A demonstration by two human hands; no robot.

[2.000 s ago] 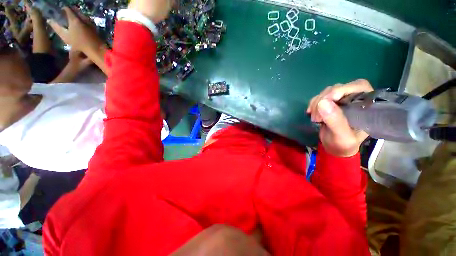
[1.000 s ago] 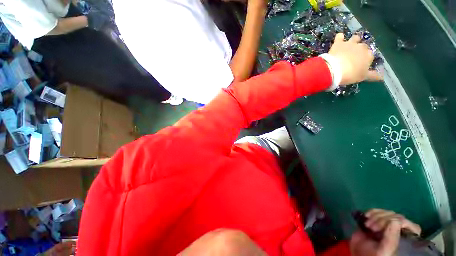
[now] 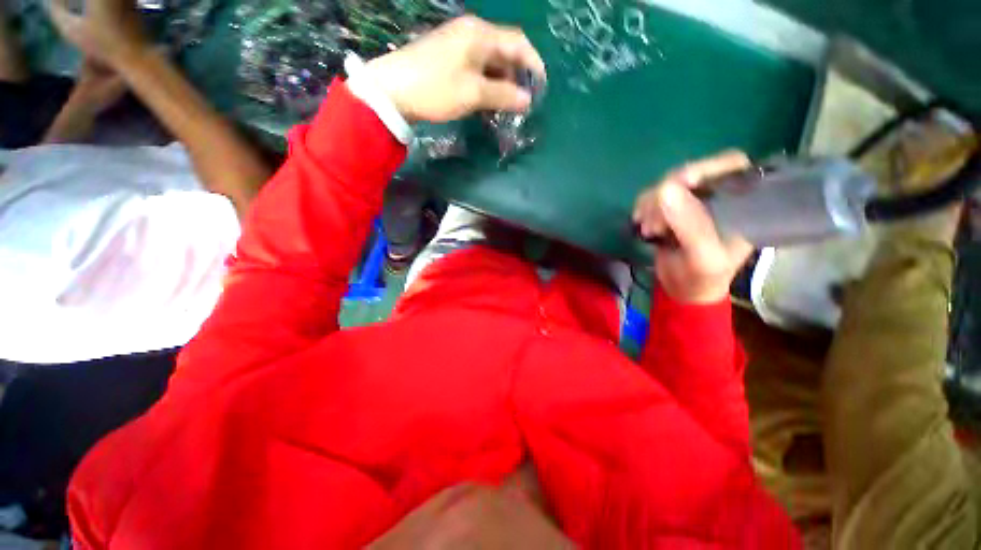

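My right hand [image 3: 694, 231] is closed around the front part of a thick grey power tool [image 3: 785, 202], over the right part of the green bench [image 3: 645, 118]. The tool's narrow dark front end shows at my fingers. My left hand [image 3: 463, 70] is over the bench, right of the pile of boards [image 3: 301, 54], with its fingers curled. A small blurred circuit board [image 3: 511, 134] shows just below my left fingertips; blur hides whether they grip it. Another blurred dark piece [image 3: 441, 142] is beside my left wrist.
Pale square frames [image 3: 602, 24] and tiny specks lie at the bench's far side, near a pale rail [image 3: 742, 22]. A black hose [image 3: 925, 199] leaves the tool's rear. A person in white [image 3: 118, 247] is at the left, another in brown sleeves [image 3: 893, 376] at the right.
The view swung left to the pile and back. My left hand has moved from the pile to the bench beside it, near the small board. My right hand still holds the tool.
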